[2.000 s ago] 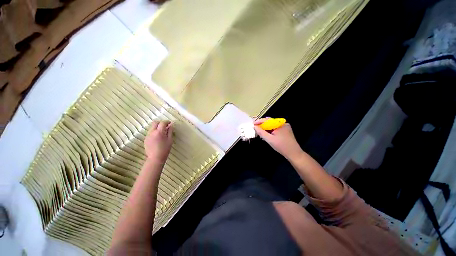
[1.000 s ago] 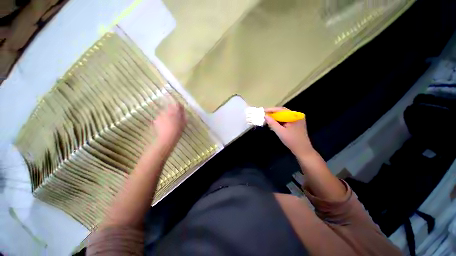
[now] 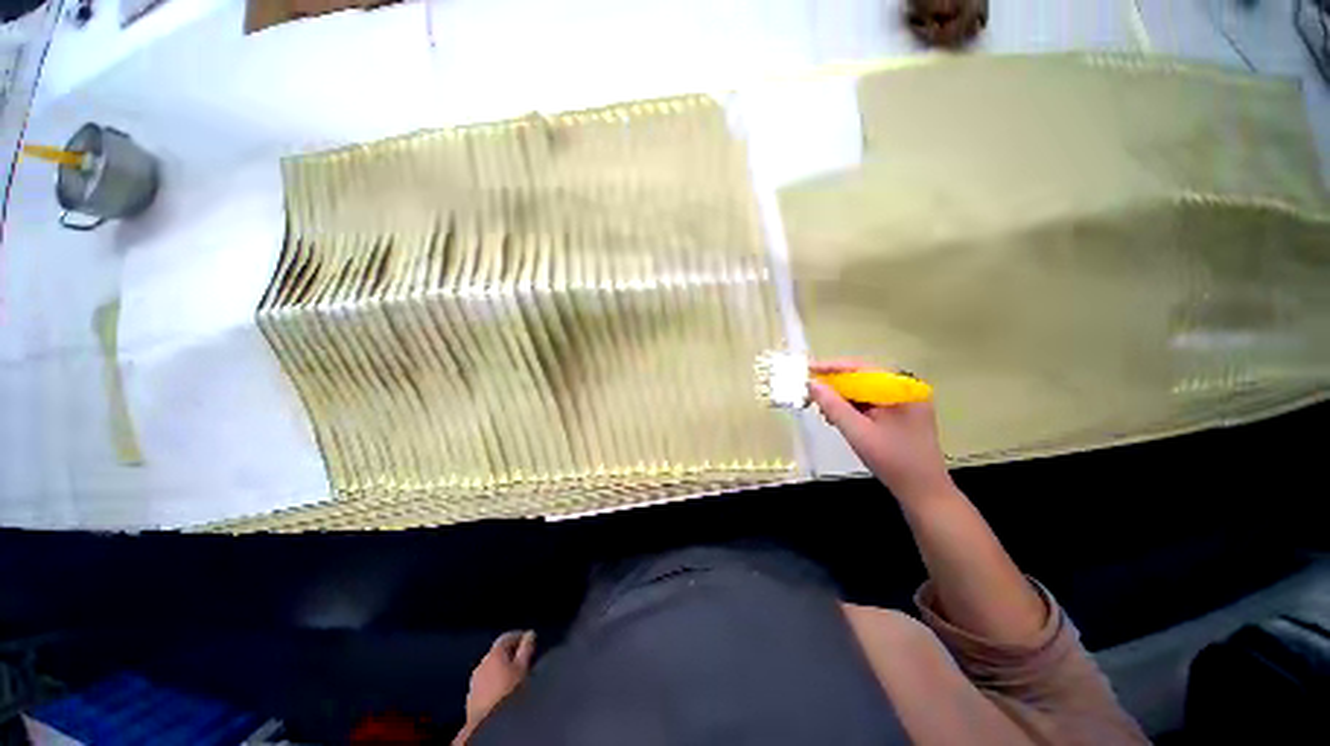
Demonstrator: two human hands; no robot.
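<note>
My right hand (image 3: 890,430) holds a glue brush by its yellow handle (image 3: 875,388). Its white bristles (image 3: 782,379) point left, over the right edge of the fanned khaki panels (image 3: 627,364), beside a narrow white strip. I cannot tell whether the bristles touch. The fanned panels overlap in narrow ridges, with a pale line across their middle. Flatter notched khaki panels (image 3: 1021,292) lie to the right. My left hand (image 3: 503,668) hangs low near the bottom edge, partly cut off, off the table; its fingers are small and I cannot tell if it holds anything.
A grey metal glue pot (image 3: 110,178) with a yellow handle standing in it is at the far left. A narrow khaki piece (image 3: 117,382) lies near it. A brown lump (image 3: 945,18) and a brown piece (image 3: 299,12) are at the far side. Blue items (image 3: 139,714) show low left.
My left hand has left the fanned panels and dropped below the table edge. The view has turned, bringing the glue pot into sight. The brush is still in my right hand, now at the fanned panels' right edge.
</note>
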